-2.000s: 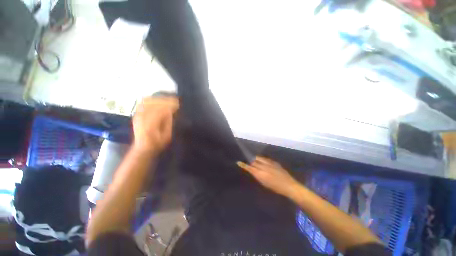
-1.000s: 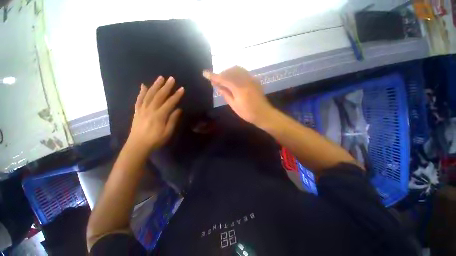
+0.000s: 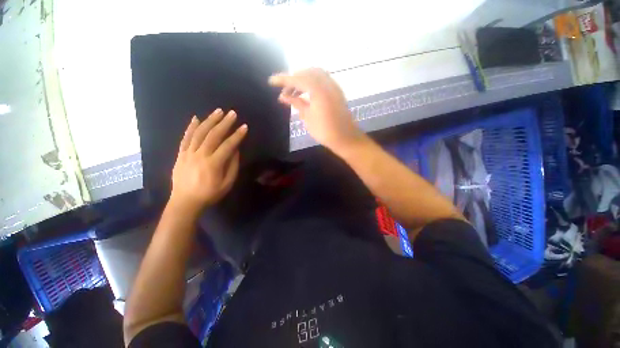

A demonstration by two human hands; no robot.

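A black fabric panel [image 3: 204,75] lies flat on the white table and hangs over its front edge towards me. My left hand [image 3: 207,160] rests flat on the panel with its fingers spread, near the table edge. My right hand [image 3: 316,105] is at the panel's right edge, with thumb and fingers bent close together. Its fingertips are slightly blurred, and I cannot tell whether they pinch the cloth.
The table's front edge carries a printed measuring scale [image 3: 401,103]. Snips [image 3: 475,71] and a black pad [image 3: 508,46] lie at the right. Blue baskets stand below on the right [image 3: 518,194] and left [image 3: 64,268]. A red basket [image 3: 387,221] shows beside my body.
The black panel was narrow and bunched between my hands; it then lay spread on the table. Since one second ago, my right hand has moved slightly up along its edge. My left hand stays on it.
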